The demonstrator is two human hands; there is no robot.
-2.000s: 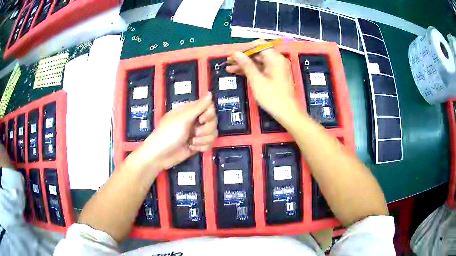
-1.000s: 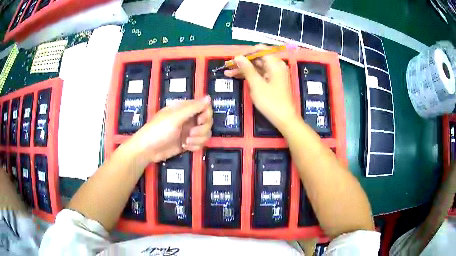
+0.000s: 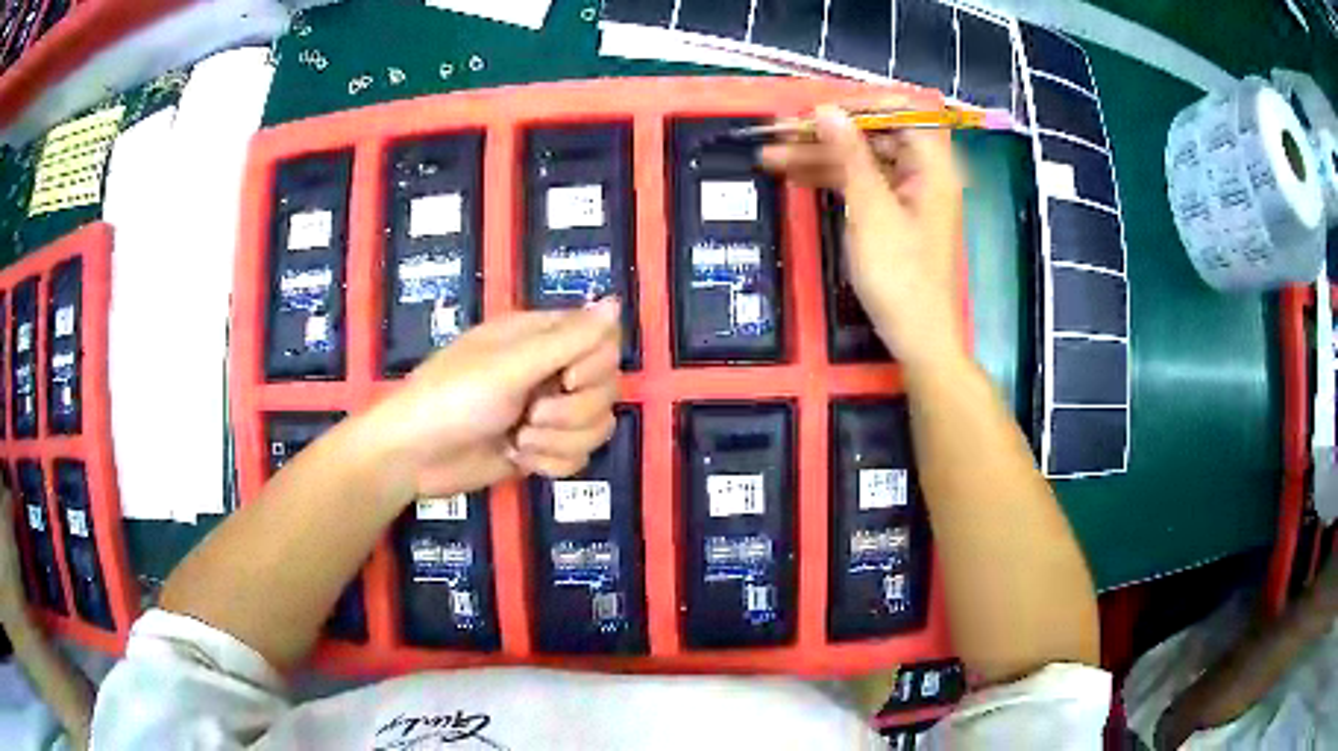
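Note:
A red foam tray (image 3: pixel 660 385) holds two rows of open-backed black phones. My right hand (image 3: pixel 895 191) holds orange tweezers (image 3: pixel 910 121) with a pink end. Their dark tip points left, over the top end of the fourth phone (image 3: pixel 729 242) in the far row; whether it touches is unclear. My right hand and wrist partly cover the fifth phone of that row. My left hand (image 3: pixel 536 404) is curled over the middle of the tray, beside the lower end of the third phone (image 3: pixel 575 220); no item shows in it, though its palm is hidden.
Black adhesive pad sheets (image 3: pixel 1083 294) lie behind and right of the tray. A label roll (image 3: pixel 1247 184) stands at the right. White paper sheets (image 3: pixel 176 338) and another red tray (image 3: pixel 91 440) are left. A dot sticker sheet (image 3: pixel 77 159) lies far left. Other people's arms show at both edges.
The tray now appears further left in view. My right hand and tweezers have moved from the third to the fourth far-row phone. My left hand stays curled.

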